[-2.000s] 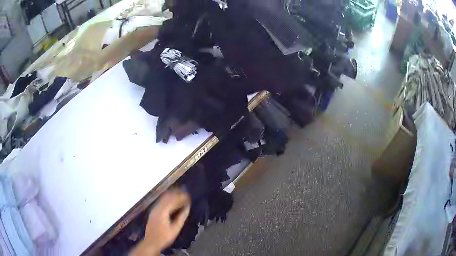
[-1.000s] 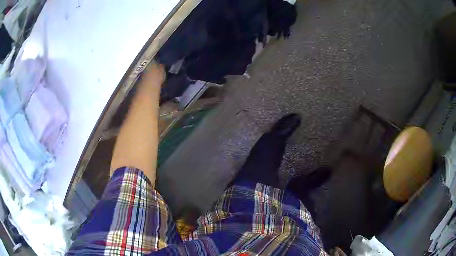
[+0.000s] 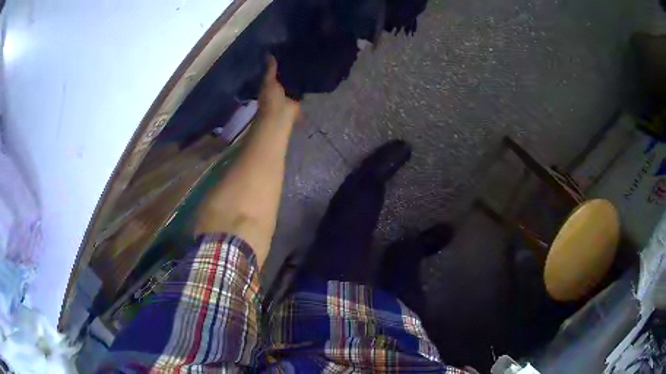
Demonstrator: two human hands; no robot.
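Note:
My left hand [image 3: 281, 101] reaches out below the table's long edge to the black cloth pieces [image 3: 318, 58] hanging there. The hand is at the cloth's lower left edge. The thumb shows against the dark cloth and the fingers are hidden by it, so the exact grip is partly covered. My right hand is not in view.
The white-covered table [image 3: 87, 95] with its wooden edge runs along the left. A round-topped stool [image 3: 583, 250] stands on the speckled floor [image 3: 467, 95] at the right. Blurred pale cloth [image 3: 33, 343] lies at the lower left. My legs and feet show below.
The view has swung down from the table to the floor. My left hand has moved right and away from the table edge, along the underside of the hanging black cloth.

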